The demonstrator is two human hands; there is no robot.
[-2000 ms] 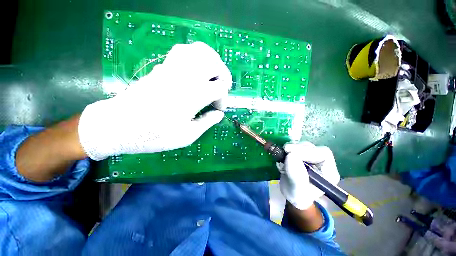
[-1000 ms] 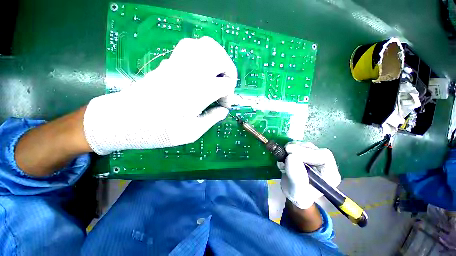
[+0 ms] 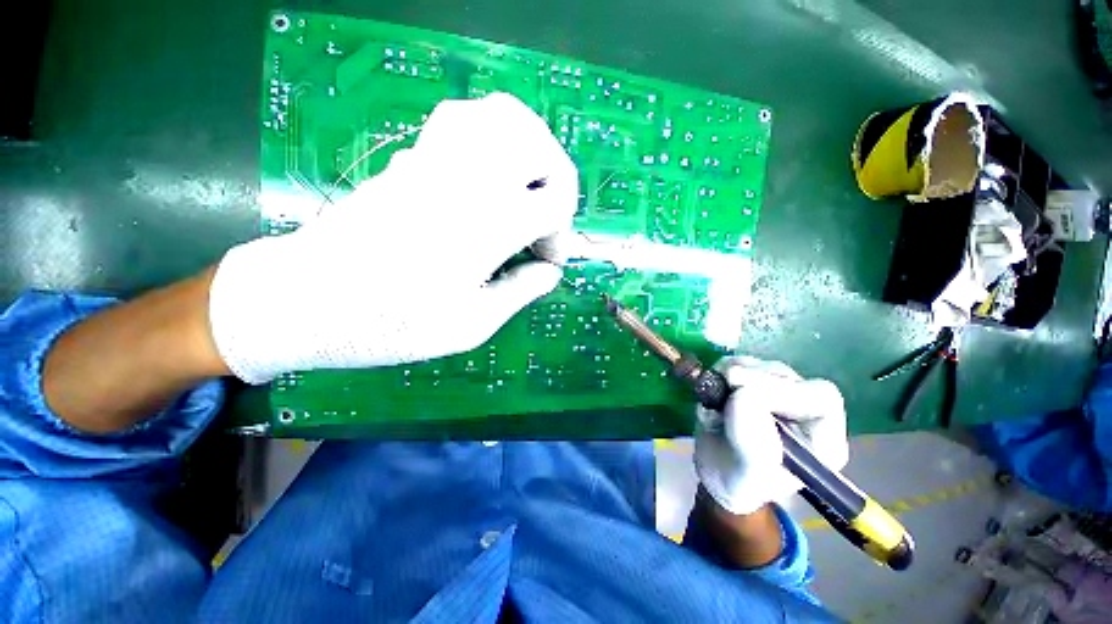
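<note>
A large green circuit board [image 3: 659, 134] with many silvery solder dots lies in front of me. My left hand [image 3: 402, 250], in a white knit glove, is over the board's left and middle. Its thumb and fingers are closed on thin solder wire [image 3: 366, 151], whose loose end curves out behind the hand. My right hand [image 3: 768, 433], also gloved, grips the soldering iron [image 3: 841, 500] by its black and yellow handle near the board's lower right corner. The iron's dark tip is over the board, a little right of my left fingertips. Whether it touches the board I cannot tell.
A black and yellow striped tube [image 3: 896, 151] stands out at the right beside a black tray [image 3: 917, 250] holding crumpled white material [image 3: 994, 250]. Open cutters [image 3: 929, 372] lie below the tray. A whitish object [image 3: 1071, 216] is at the tray's right. A blue sleeve [image 3: 1061, 451] shows at the right edge.
My right hand and the iron have moved slightly right, so the tip is farther from my left fingertips. The board and my left hand sit slightly right in the picture compared with two seconds ago.
</note>
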